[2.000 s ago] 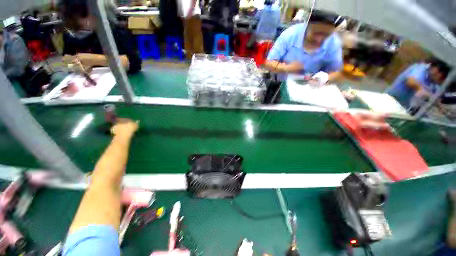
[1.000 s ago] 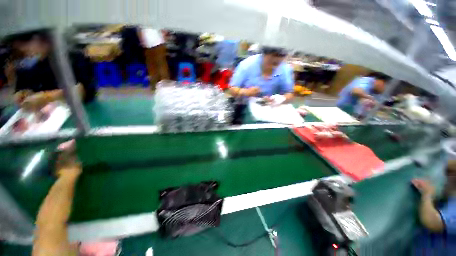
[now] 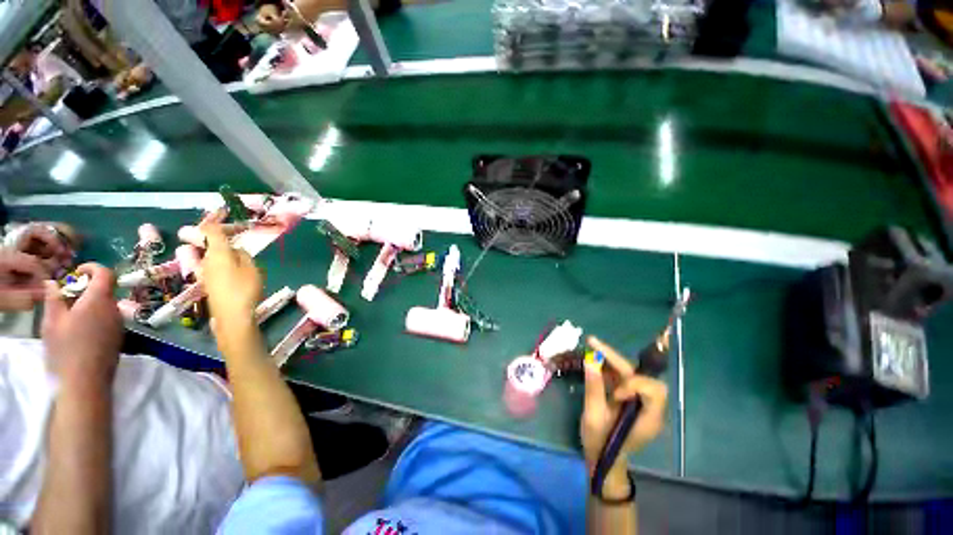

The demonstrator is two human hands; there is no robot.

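My left hand (image 3: 232,274) is over the pink units at the left of the bench, its fingertips beside a pink unit (image 3: 274,216); whether it grips anything is unclear. My right hand (image 3: 632,405) holds a soldering iron (image 3: 619,439) by its black handle, tip pointing up and away. Its fingertips are beside a small yellow component (image 3: 595,358) near a hair dryer body (image 3: 526,374) with a round opening and pale handle. Another pink dryer body (image 3: 439,324) lies left of it, with its handle pointing away and wires beside it.
A black fan (image 3: 526,209) stands by the conveyor rail (image 3: 721,242). A soldering station (image 3: 857,334) with cords is at the right. Clear trays (image 3: 596,37) are across the conveyor (image 3: 418,125). Another person's hands (image 3: 84,313) work at the far left. A metal post (image 3: 209,99) rises at left.
The view has swung down and left. My left hand has moved from over the conveyor to the pink units on the bench. My right hand with the iron has come into view.
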